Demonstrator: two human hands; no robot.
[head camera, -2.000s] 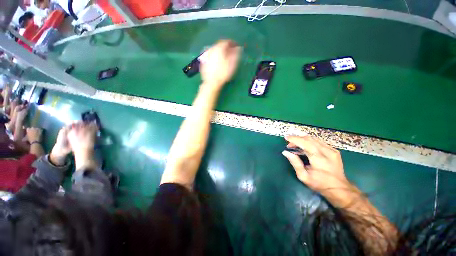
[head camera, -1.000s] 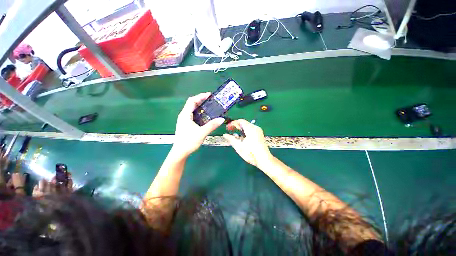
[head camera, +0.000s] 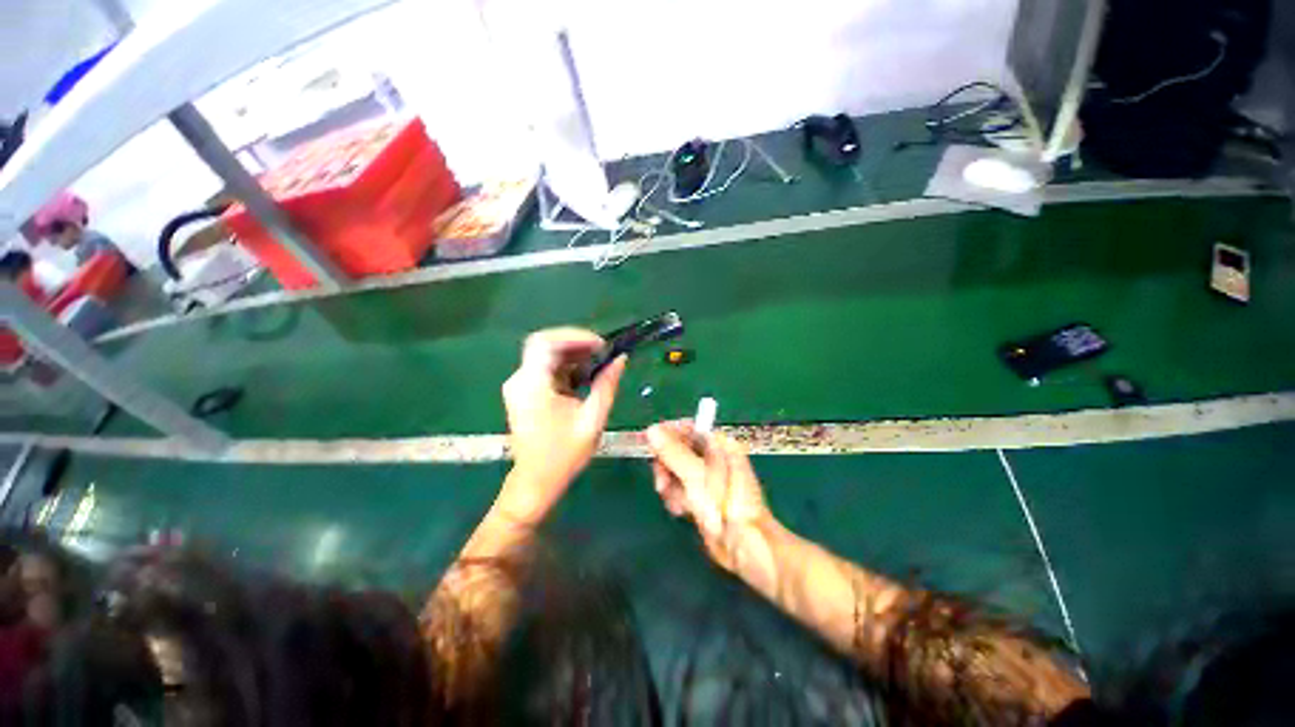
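My left hand (head camera: 561, 405) grips a black handset housing (head camera: 604, 358) by its edges above the green belt; the housing is seen nearly edge-on. Another housing seems to lie behind it, its pale end (head camera: 668, 325) showing; the overlap hides where one stops. My right hand (head camera: 706, 483) is over the speckled rail with thumb and fingers closed, a short white piece (head camera: 706, 413) sticking up from the fingers. I cannot tell what the white piece is. A small round module with an orange centre (head camera: 676, 357) and a tiny white piece (head camera: 646, 391) lie on the belt.
A black housing (head camera: 1054, 351) with a small black part (head camera: 1123, 388) beside it lies on the belt at right. A pale-faced handset (head camera: 1230, 271) lies farther right. Red bins (head camera: 348, 199) and white cables (head camera: 724, 164) are beyond. A slanted metal post (head camera: 107, 369) stands at left.
My left hand has lifted a housing off the belt and turned it edge-on. My right hand has drawn back from the housing, the white piece now showing. The right-hand units have shifted left.
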